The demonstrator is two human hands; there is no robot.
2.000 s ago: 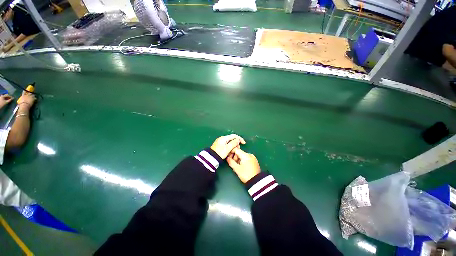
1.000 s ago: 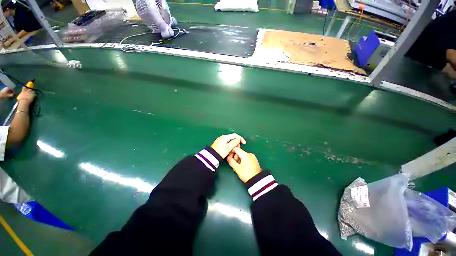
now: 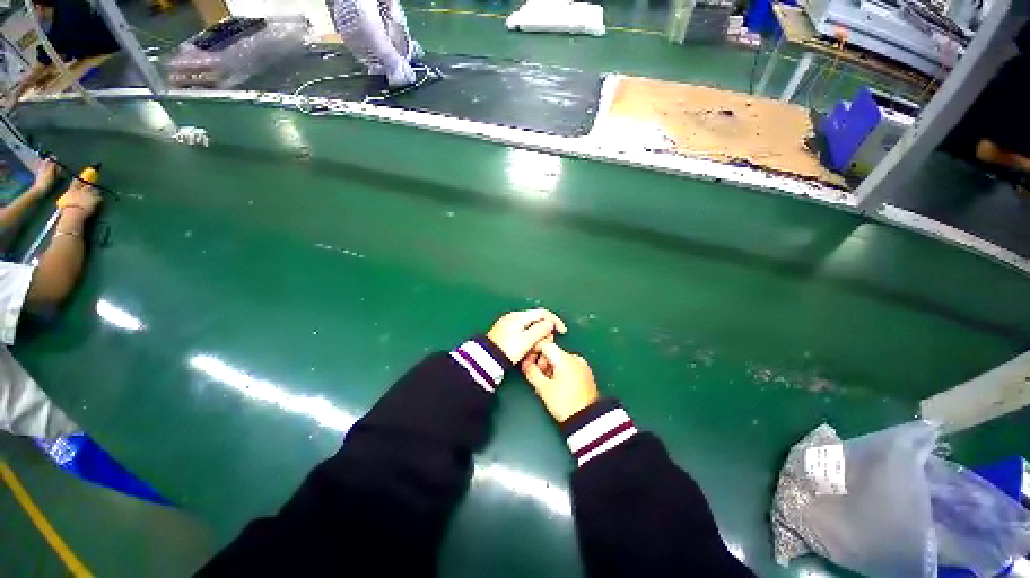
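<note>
My left hand [image 3: 524,333] and my right hand [image 3: 562,381] rest together over the green conveyor belt [image 3: 429,260], in the middle of the view. Their fingers touch and overlap, the left hand a little farther away and to the left. No object shows between them. The inner fingers are hidden, so I cannot tell whether something small is held. Both arms wear black sleeves with striped cuffs.
At the right lies a clear plastic bag [image 3: 879,497] of small grey pieces. Left, another person's hand holds a yellow tool [image 3: 88,176]. Across the belt are a black mat [image 3: 514,96], a brown board [image 3: 712,122] and a slanted white post [image 3: 943,107].
The view has shifted slightly, moving the scene right and down. The black item at the belt's right end has gone out of view. My hands keep the same pose.
</note>
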